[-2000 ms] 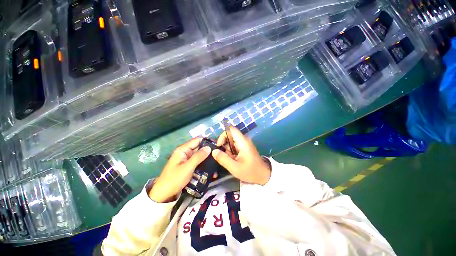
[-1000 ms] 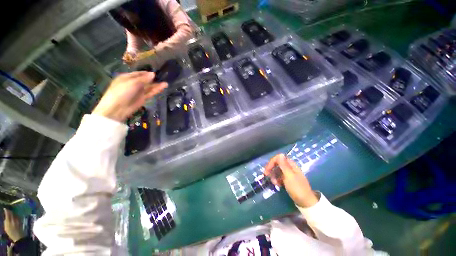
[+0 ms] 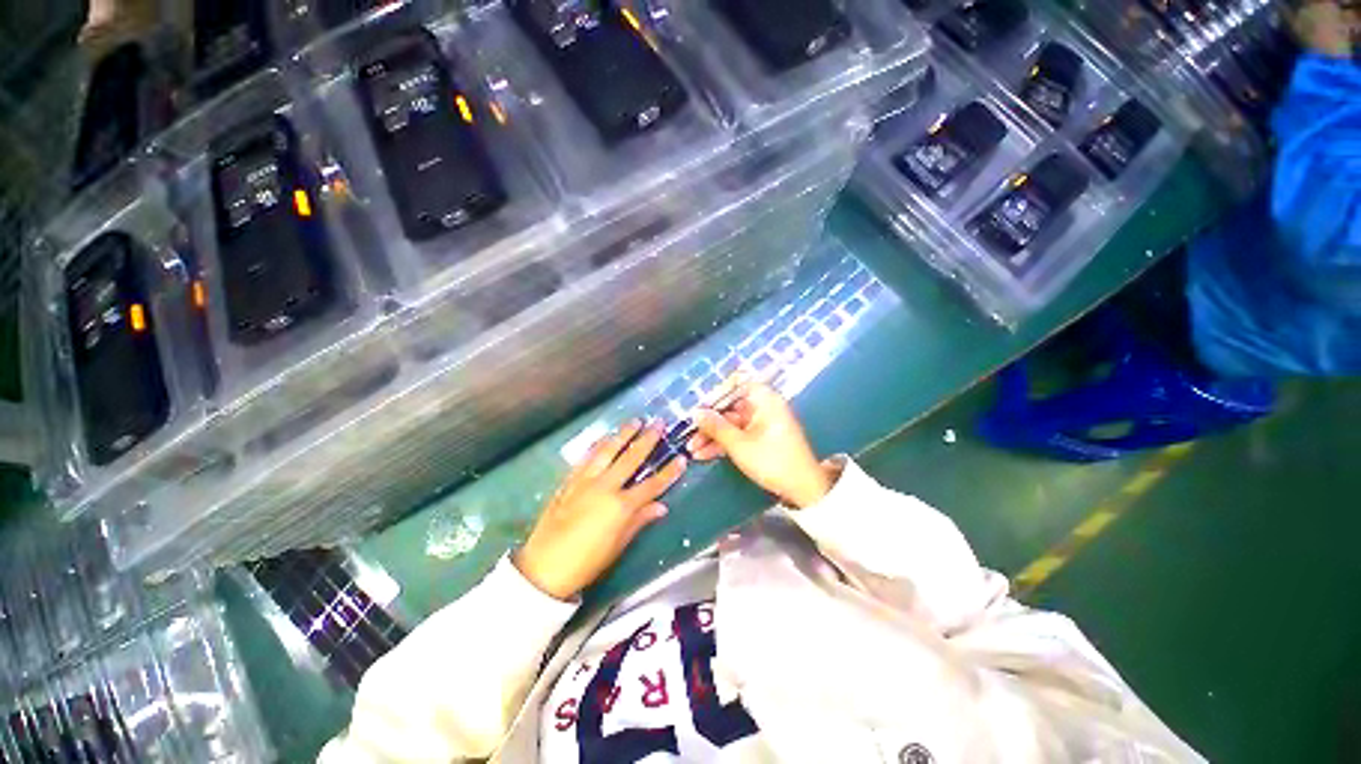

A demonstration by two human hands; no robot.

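A pale release liner sheet (image 3: pixel 799 329) with a grid of small rectangles lies on the green bench in front of me. Dark adhesive pieces (image 3: pixel 667 448) show at its near end, between my hands. My left hand (image 3: pixel 594 515) lies flat on this near end, fingers a little apart, with no housing in it. My right hand (image 3: pixel 754 436) is at the sheet's near edge, its fingers pinched on a thin stick, perhaps tweezers (image 3: pixel 727 400). The tips are too small to tell whether a piece is held.
A tall stack of clear trays (image 3: pixel 493 351) with black housings (image 3: pixel 426 135) stands directly ahead. A lower tray (image 3: pixel 1015 284) is at right. A second adhesive sheet (image 3: pixel 336 605) and clear trays (image 3: pixel 135 672) are at left. A blue stool (image 3: pixel 1097 396) and a person's blue sleeve (image 3: pixel 1313 224) are at right.
My left hand has come from a housing at the tray stack down onto the liner sheet. My right hand stays at the sheet. The view has tilted down. The housing held earlier is out of my hands.
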